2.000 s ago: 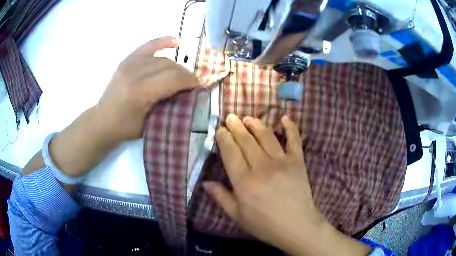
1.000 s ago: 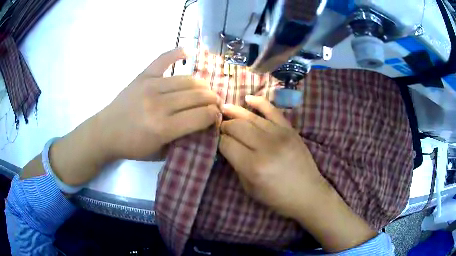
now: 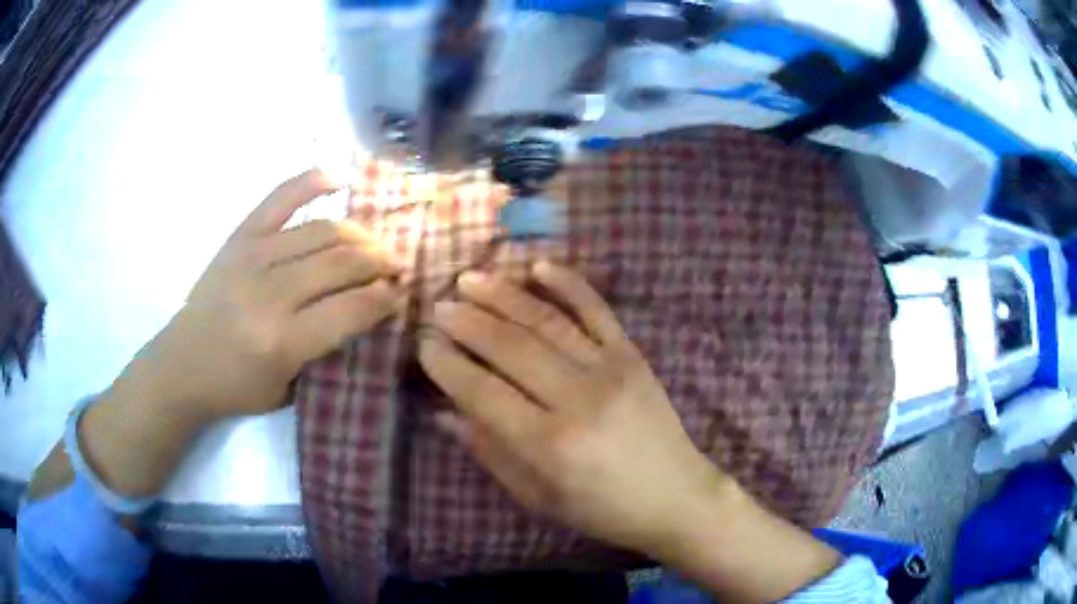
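Observation:
The red-brown checked garment panel point(image 3: 732, 307) lies under and right of the machine head and hangs over the table's front edge. The checked band strip point(image 3: 343, 472) runs down from the needle area along the panel's left side. My left hand point(image 3: 301, 289) lies on the band strip with its fingertips at the seam, just below the presser foot area. My right hand point(image 3: 555, 401) lies flat on the panel with fingers a little spread, fingertips near the seam. The presser foot area is blurred and washed out by bright light.
The white sewing machine head point(image 3: 408, 71) with blue stripes stands over the cloth. Dark checked strips point(image 3: 18, 295) lie at the far left. The ruler-marked table edge point(image 3: 224, 527) runs in front. Blue bins or cloth point(image 3: 1016, 519) show at the lower right.
The view has swung right, so everything sits further left. My left hand has gone from the raised band to the seam. My right hand reached the seam, then drew slightly back from it.

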